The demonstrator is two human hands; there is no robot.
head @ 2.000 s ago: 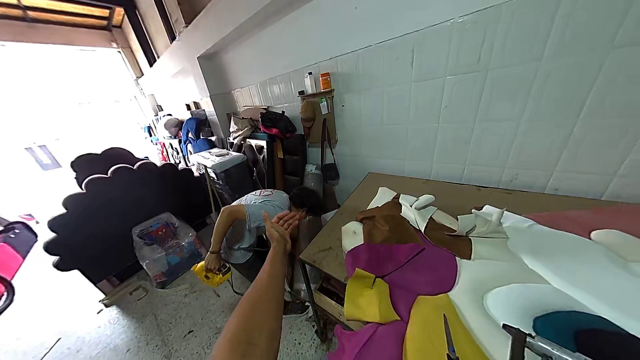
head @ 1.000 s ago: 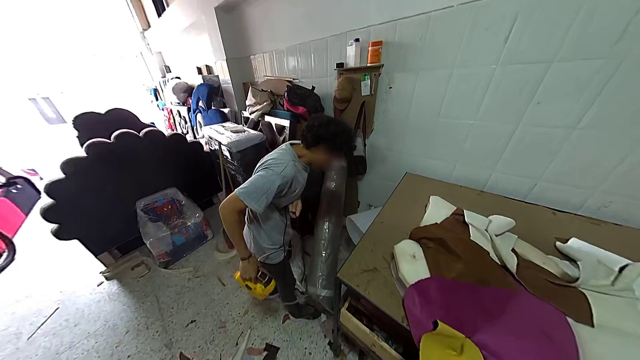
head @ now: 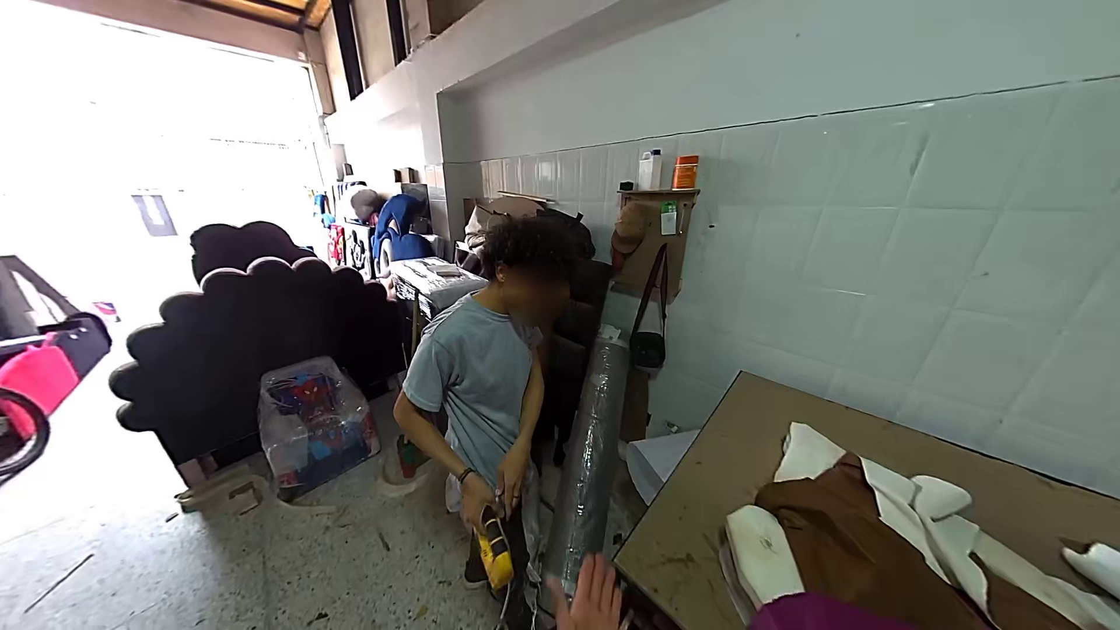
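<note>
One of my hands [head: 591, 599], which looks like the right, shows at the bottom edge, palm and fingers raised beside the table's near corner and just in front of the lower end of a plastic-wrapped roll [head: 591, 455]. It holds nothing that I can see. My other hand is out of view. A co-worker in a grey T-shirt [head: 481, 350] stands by the roll and has a yellow and black tool [head: 496, 556] in the hands. On the table [head: 691, 490] lie brown fabric [head: 831, 534], white padded pieces [head: 761, 547] and a bit of purple fabric [head: 805, 612].
Behind the co-worker stands a black scalloped headboard [head: 262, 350] with a plastic-wrapped small seat [head: 315, 429] before it. A small wall shelf [head: 661, 194] holds bottles; a cap and a bag [head: 648, 348] hang below. Scraps lie on the speckled floor [head: 350, 560].
The co-worker, bent low two seconds ago, now stands more upright, both hands at the yellow tool. My outstretched arm, seen two seconds ago and absent one second ago, shows again only as a hand.
</note>
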